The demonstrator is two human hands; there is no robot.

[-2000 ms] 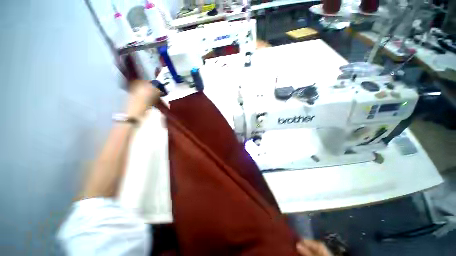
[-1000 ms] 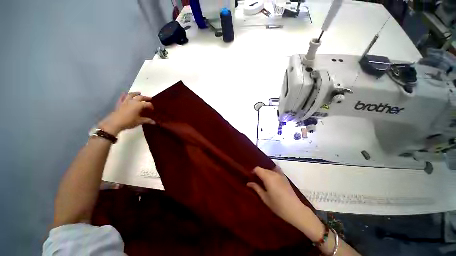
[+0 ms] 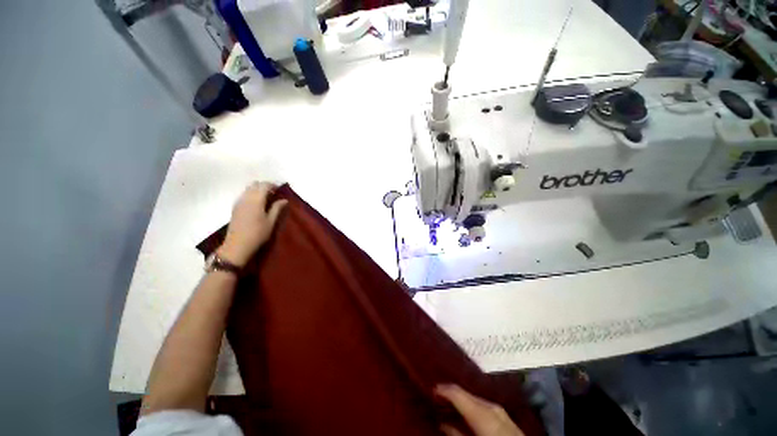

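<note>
A large dark red cloth panel (image 3: 315,332) lies on the left part of the white table and hangs over its front edge. A raised fold or seam runs along it. My left hand (image 3: 256,220) grips the cloth near its top corner. My right hand (image 3: 477,413) is at the bottom of the frame, partly cut off, with its fingers on the cloth near the fold. The white brother sewing machine (image 3: 545,162) stands to the right. Its presser foot (image 3: 434,234) is lit bluish-violet, with no cloth under it.
A dark spool with a blue top (image 3: 310,66) stands at the back left, beside a black round object (image 3: 219,94). A printed ruler (image 3: 588,335) runs along the table's front edge. A grey-blue wall (image 3: 60,196) is at the left.
The view has shifted. My left hand has moved to the cloth's top corner, and another cloth corner now sticks out left of it. My right hand has moved lower along the fold.
</note>
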